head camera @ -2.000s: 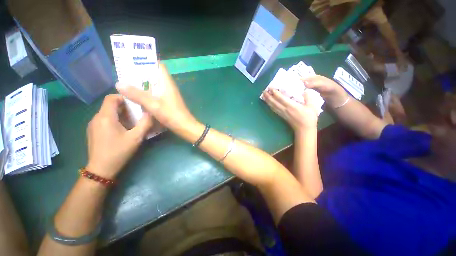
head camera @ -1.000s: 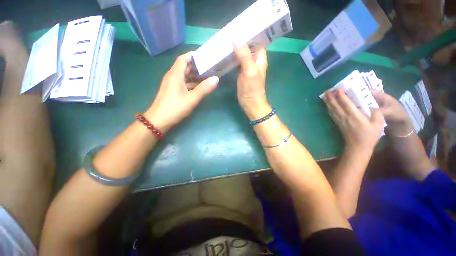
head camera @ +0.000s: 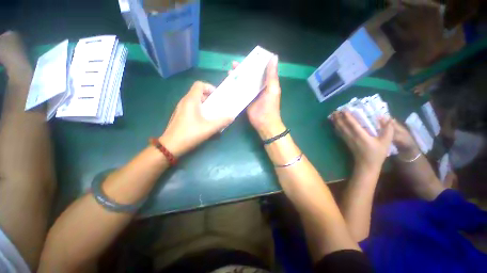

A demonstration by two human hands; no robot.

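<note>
A slim white product box (head camera: 237, 88) is held tilted above the middle of the green table, its far end up and to the right. My left hand (head camera: 193, 114) grips its near lower end, with the thumb under it. My right hand (head camera: 266, 101) is at its right side near the far end, fingers along the edge. The upper face looks mostly plain white; the printed faces are hidden or blurred.
A fanned leaflet stack (head camera: 93, 80) lies at the left, with an opened leaflet (head camera: 50, 77) leaning beside it. Two large printed cartons, left (head camera: 173, 42) and right (head camera: 347, 66), stand at the back. A person in blue holds leaflets (head camera: 368, 114) at the right.
Since the first frame, the box has gone from upright at the left to tilted in the middle. Since the second, it is lower and turned, with its dark-printed side no longer showing.
</note>
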